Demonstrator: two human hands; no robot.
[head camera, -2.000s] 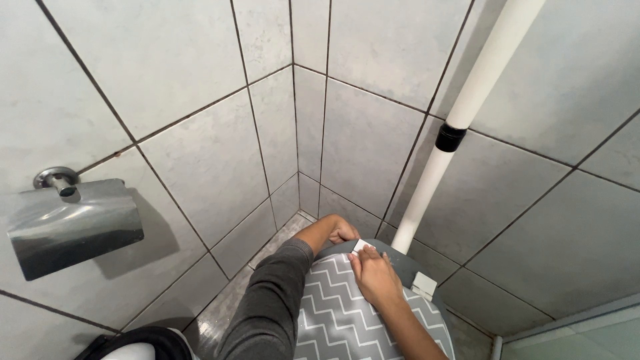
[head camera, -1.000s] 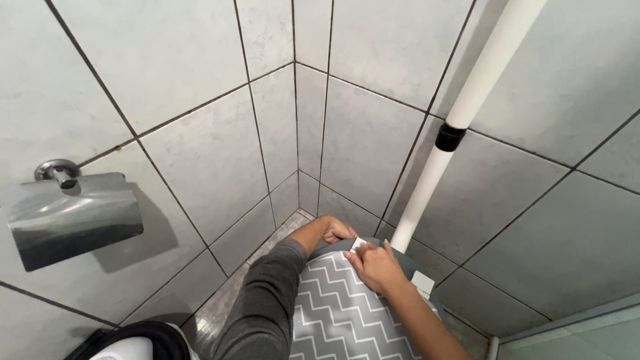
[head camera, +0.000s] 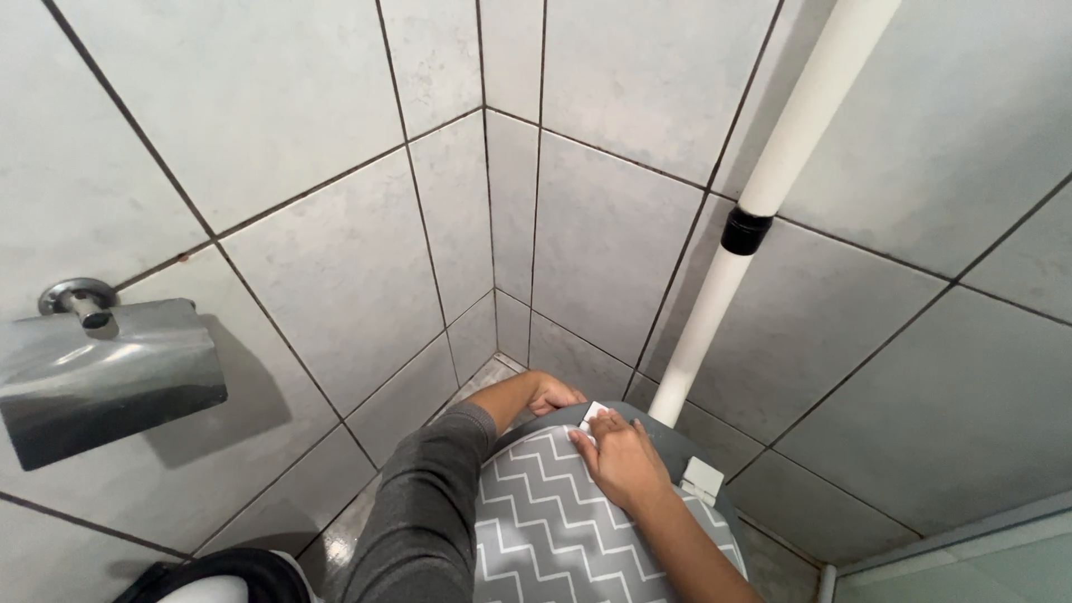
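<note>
A toilet lid with a grey and white zigzag pattern (head camera: 544, 511) lies closed on a grey toilet bowl (head camera: 670, 444). At its back edge are two white plastic hinges. My right hand (head camera: 624, 456) rests its fingers on the left hinge (head camera: 593, 412). Beside that hinge, my left hand (head camera: 554, 394) reaches over the bowl's back rim, its fingertips hidden below the edge. Whether the left fingers hold anything cannot be seen. The right hinge (head camera: 702, 480) is untouched.
A white flush pipe (head camera: 703, 335) with a black coupling (head camera: 746, 231) comes down behind the bowl. Tiled walls (head camera: 377, 251) meet in a corner. A metal toilet paper holder (head camera: 117, 368) is on the left wall, above a black-rimmed bin (head camera: 272, 578).
Both hands stay around the left hinge. The right hand's fingers have shifted slightly on it.
</note>
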